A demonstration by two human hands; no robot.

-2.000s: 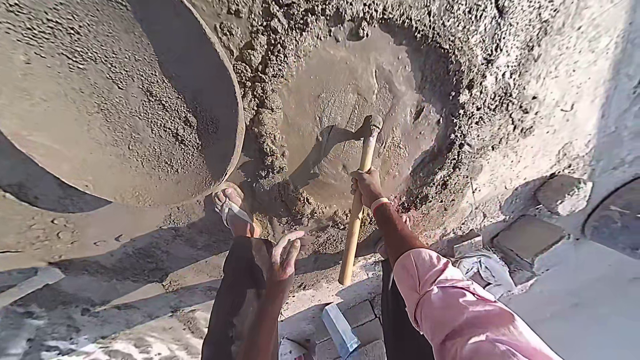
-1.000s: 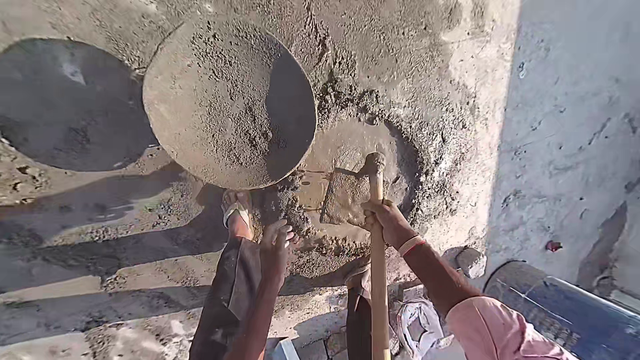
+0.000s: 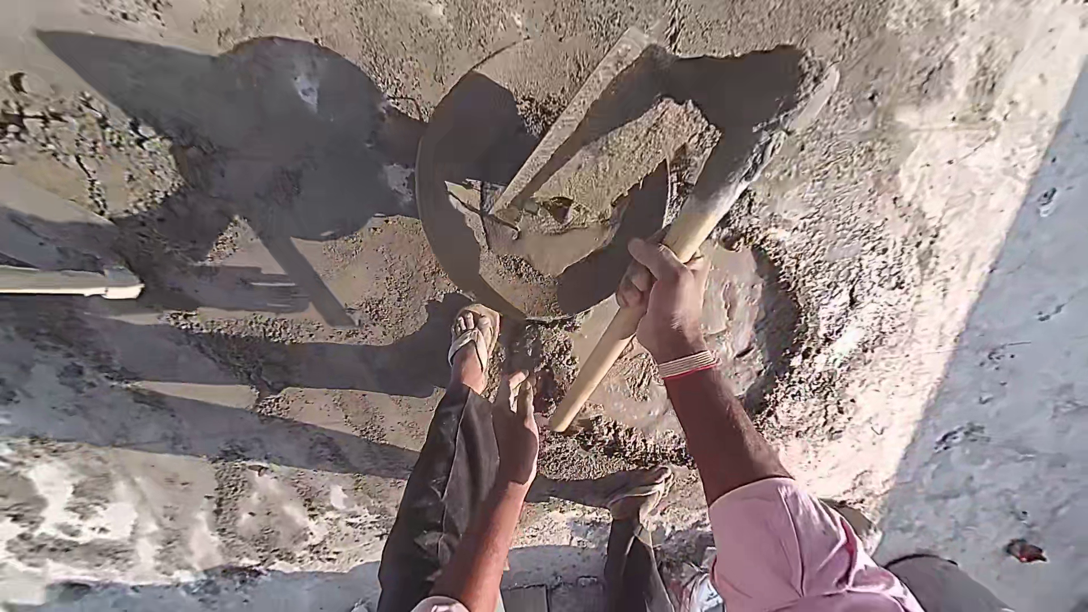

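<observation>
My right hand (image 3: 667, 297) grips the wooden handle (image 3: 599, 361) of a hoe, which slants from lower left to upper right. The hoe's broad metal blade (image 3: 578, 119), with wet mortar on it, is over a round metal pan (image 3: 438, 200). Mortar lies in the pan, partly hidden by the blade. Beneath the handle and to the pan's lower right is a hollow of wet mortar (image 3: 731, 306) with a rough rim. My left hand (image 3: 516, 425) hangs with fingers slightly bent, above my dark trouser leg, and holds nothing.
My sandalled feet (image 3: 473, 331) stand beside the pan and below the hollow. A pale bar-shaped object (image 3: 72, 282) lies at the left edge. Shadows cross the rough ground. Paved blocks (image 3: 552, 595) are at the bottom, a grey concrete surface (image 3: 1003, 408) at the right.
My right hand has raised the hoe, and its blade is now over the pan; earlier its head was at the wet mortar in the hollow. My left hand stays low and holds nothing.
</observation>
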